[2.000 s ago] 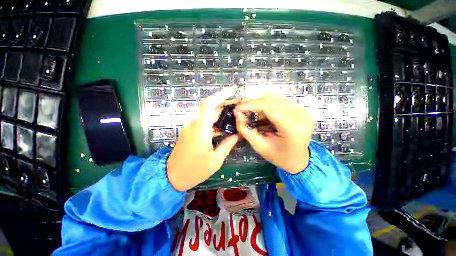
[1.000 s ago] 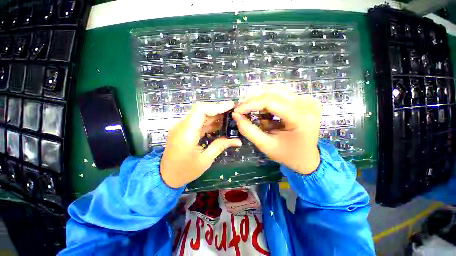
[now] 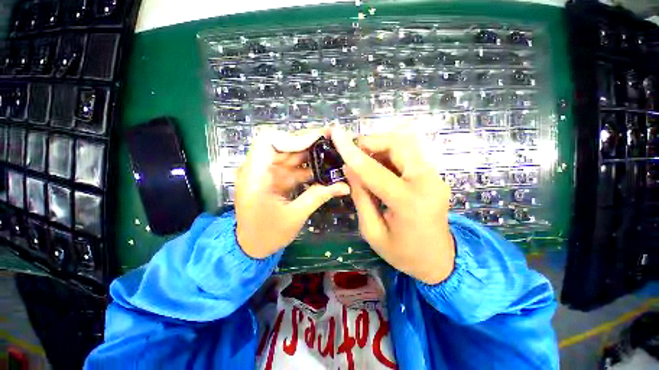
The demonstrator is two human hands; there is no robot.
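A small black squarish housing (image 3: 329, 162) with a pale label-like patch at its lower edge is held above the clear tray. My left hand (image 3: 273, 194) is shut on its left side, with the thumb below and the fingers behind it. My right hand (image 3: 406, 199) is at its right side, with fingertips touching its top and right edge. Whether the right fingertips also pinch a small part cannot be seen. The clear blister tray (image 3: 271, 43) lies under both hands, with dark parts in its pockets and strong glare.
A black smartphone (image 3: 162, 177) lies left of the clear tray on the green bench (image 3: 155, 79). Black blister trays stand at the left (image 3: 61, 108) and the right (image 3: 614, 188), with units in some pockets. Tiny pale specks are scattered on the bench.
The housing now shows more of its dark face. My right hand has turned, its fingers now extended along the housing's edge. The whole view has shifted slightly.
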